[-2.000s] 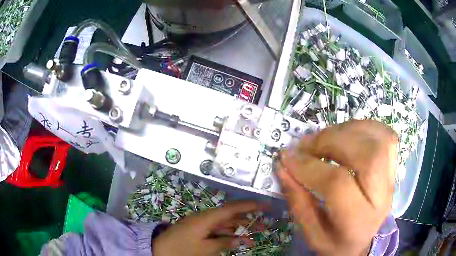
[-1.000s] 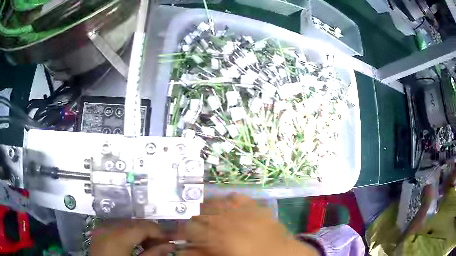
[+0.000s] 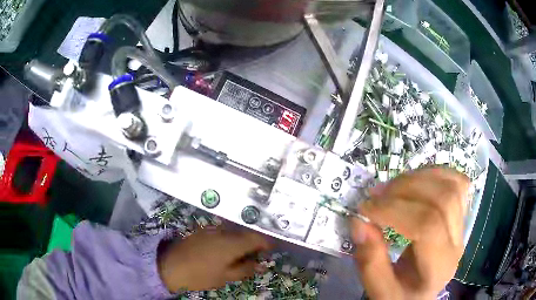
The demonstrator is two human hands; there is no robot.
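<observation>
The silver assembly fixture lies across the middle, with a thin dark rod along it. My right hand is at its right end, thumb and index finger pinching a small thin stemmed piece that points into the slot, where a little green shows. The piece's far end is hidden by the fingers. My left hand is below the fixture, over the lower parts tub of white-headed green-stemmed pieces. Its fingers are blurred and partly in shadow, so whether it holds anything cannot be told.
A large parts tub heaped with white-headed pieces stands right of the fixture. The metal bowl feeder, feeder track and black controller are behind it. Air fittings and a handwritten note are at left, near a red stool.
The view has swung back left from the large tub. My right hand has moved from below the fixture up to its slot with a piece. My left hand remains low, over the lower tub.
</observation>
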